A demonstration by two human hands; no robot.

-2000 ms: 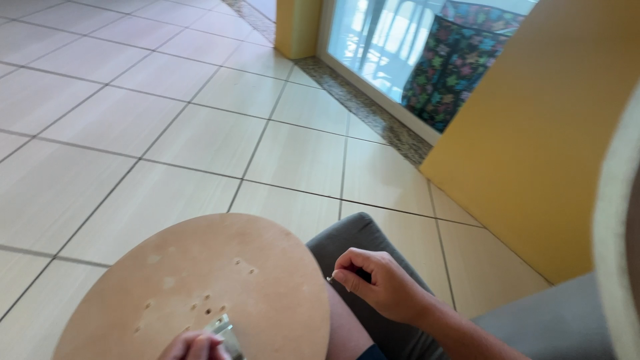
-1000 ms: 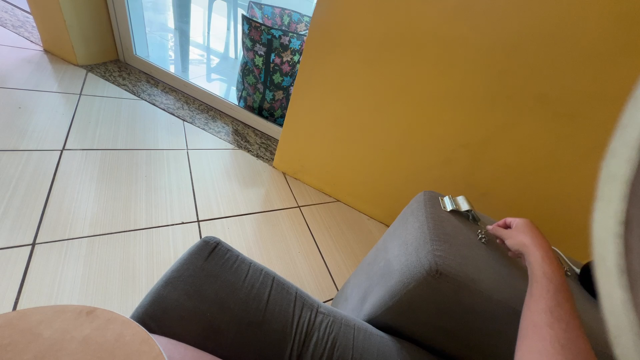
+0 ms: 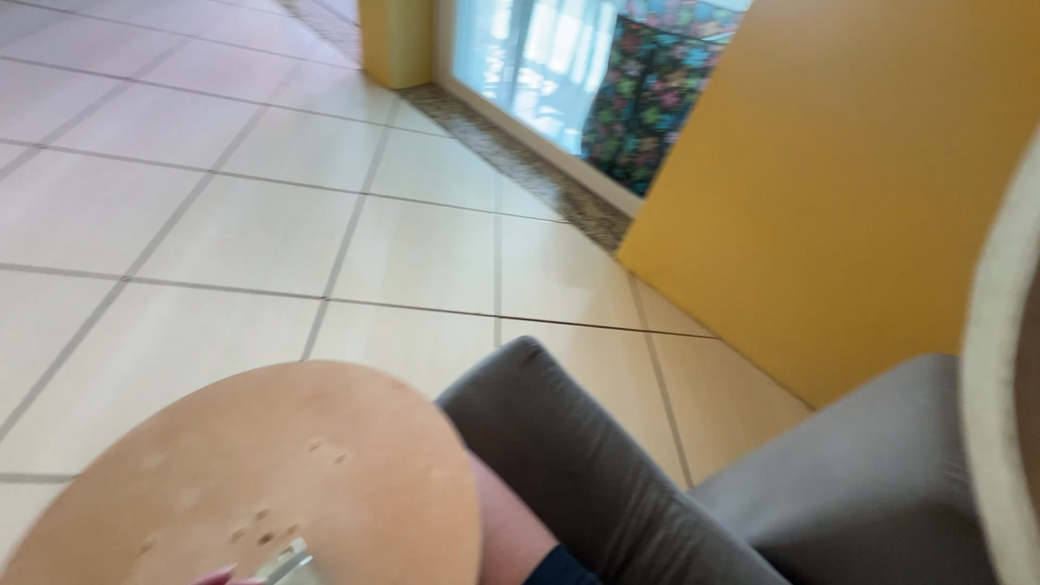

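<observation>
A round, tan wooden disc [image 3: 366,487] with several small holes fills the lower left, close to my bare leg. Only the fingertips of my left hand [image 3: 215,577] show at the bottom edge, over the disc. Right beside them, a blurred shiny metal fitting [image 3: 296,565], perhaps a hinge, is over the disc near the holes. The frame cuts off the rest of the hand, so its hold on the fitting cannot be told. My right hand is out of view.
Grey upholstered seat parts [image 3: 569,439] lie right of the disc. Beyond are a tiled floor [image 3: 422,260], a yellow panel [image 3: 829,187] and a glass door with a floral bag [image 3: 650,97] behind it. A pale curved edge [image 3: 995,341] borders the right side.
The view has swung back left to the disc. My right hand, seen one second ago over the grey seat beside small metal parts, is out of view. My left fingertips and the fitting show again.
</observation>
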